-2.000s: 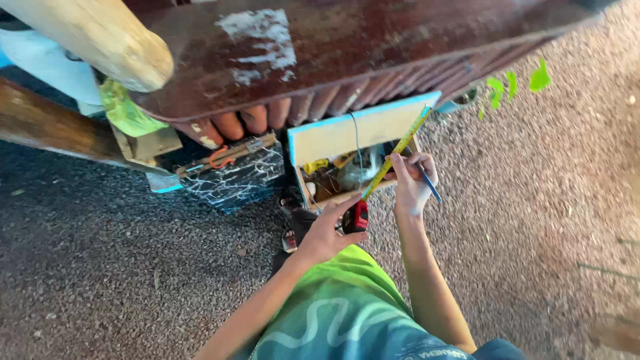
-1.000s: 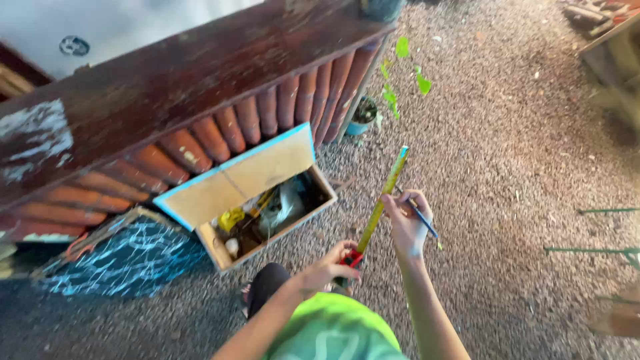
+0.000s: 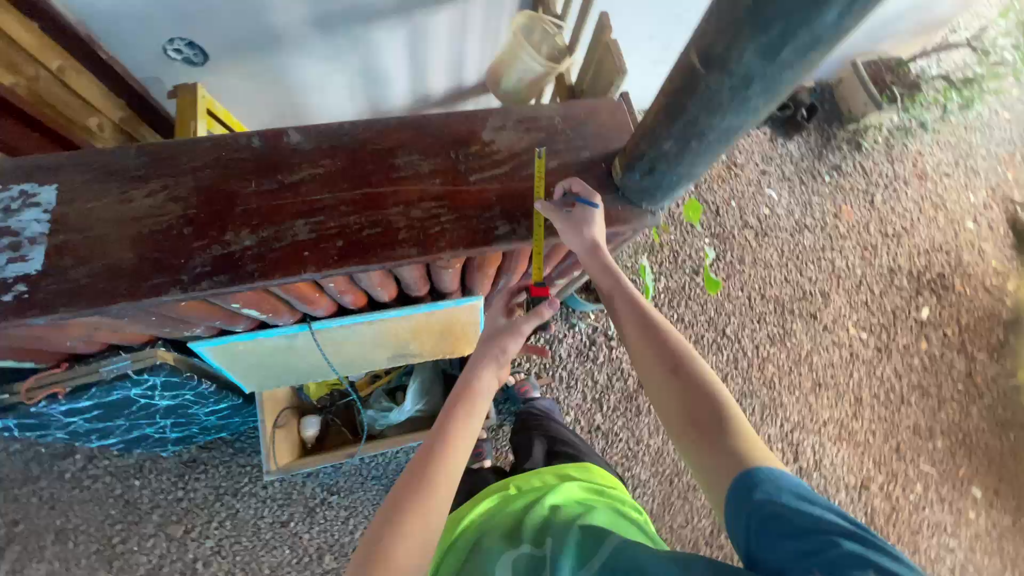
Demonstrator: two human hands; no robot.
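Observation:
My left hand (image 3: 512,324) grips the red and black case of a tape measure (image 3: 539,294) at the front edge of a dark varnished wooden ledge (image 3: 360,188). Its yellow blade (image 3: 539,216) is pulled out and lies across or just above the ledge; contact cannot be told. My right hand (image 3: 578,216) pinches the blade's edge partway along and also holds a blue pencil or pen (image 3: 586,202) between its fingers.
Below the ledge an open wooden box (image 3: 344,462) holds a light bulb, a plastic bag and tools. A round post (image 3: 720,96) rises at the ledge's right end. A bucket (image 3: 528,60) stands behind. Clay tiles (image 3: 412,280) line the front; gravel (image 3: 864,344) lies to the right.
Both hands have moved from beside the open box to the ledge, with the tape still extended between them. The view has swung, bringing the post and bucket in.

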